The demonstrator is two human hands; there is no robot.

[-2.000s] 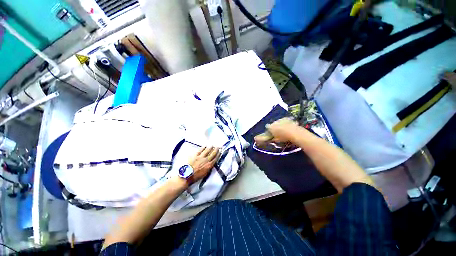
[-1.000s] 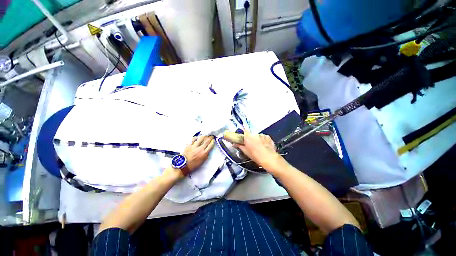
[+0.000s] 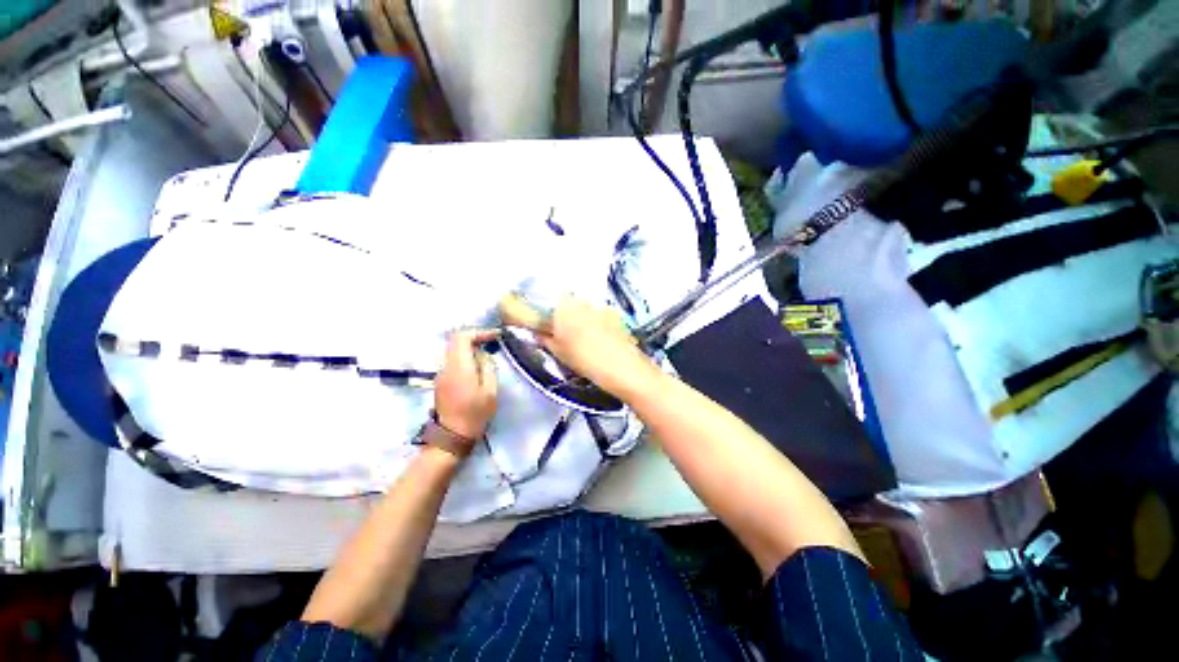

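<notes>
A garment (image 3: 259, 304), wrong side up and mostly white with a checked seam strip, lies over the navy pressing board (image 3: 97, 343). My right hand (image 3: 588, 339) grips the tan handle of the steam iron (image 3: 556, 375). The iron's plate is on the garment's right part, its tip towards my left hand. My left hand (image 3: 466, 385) has its fingers bent and its fingertips together on the garment just left of the iron tip, seeming to pinch the cloth there. Bunched dark and pale cords (image 3: 627, 265) lie above the iron.
A dark pad (image 3: 782, 401) lies at the table's right. The iron's hose (image 3: 840, 207) runs up to the right. A blue narrow block (image 3: 360, 123) stands at the back. A neighbouring white table (image 3: 963, 349) holds black and yellow strips. A blue tray (image 3: 860, 388) sits beside the pad.
The iron has gone from the dark pad onto the garment and moved left. My left hand has changed from lying flat to bent fingers held together beside the iron tip.
</notes>
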